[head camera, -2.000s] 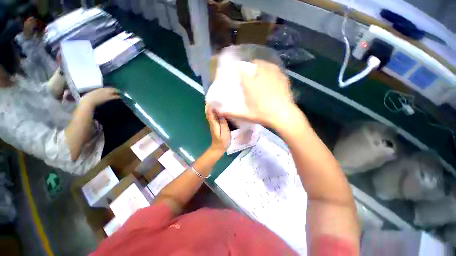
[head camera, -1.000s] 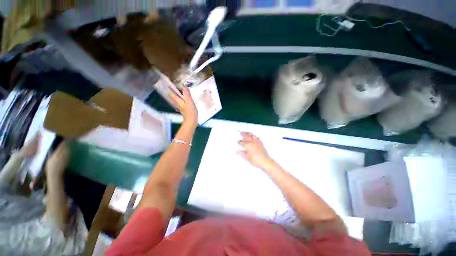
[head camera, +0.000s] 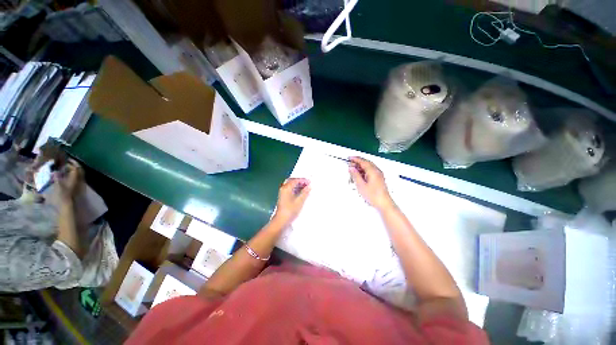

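White leaflets [head camera: 432,232] lie spread in front of me. My left hand [head camera: 294,199] is over their left side, fingers curled. My right hand [head camera: 368,178] is near their back edge, fingers bent together, with a thin dark line at the fingertips. White paper lies under both hands, and I cannot tell whether either grips a sheet. An open gift box [head camera: 229,138] with brown flaps leans on the bench at the left. Another open gift box [head camera: 290,91] stands behind it, a clear-bagged unit inside, beside a similar box.
Bagged cream units [head camera: 412,108] stand in a row at the back right. A closed white box [head camera: 520,266] lies right of the leaflets by clear bags [head camera: 550,323]. A carton [head camera: 125,266] of white boxes is below left, near a co-worker [head camera: 47,229]. A white cable [head camera: 338,27] hangs above.
My left hand has let go of the gift box, which now stands at the back, and has come down to the leaflets. My right hand has moved slightly right and its fingers have closed in.
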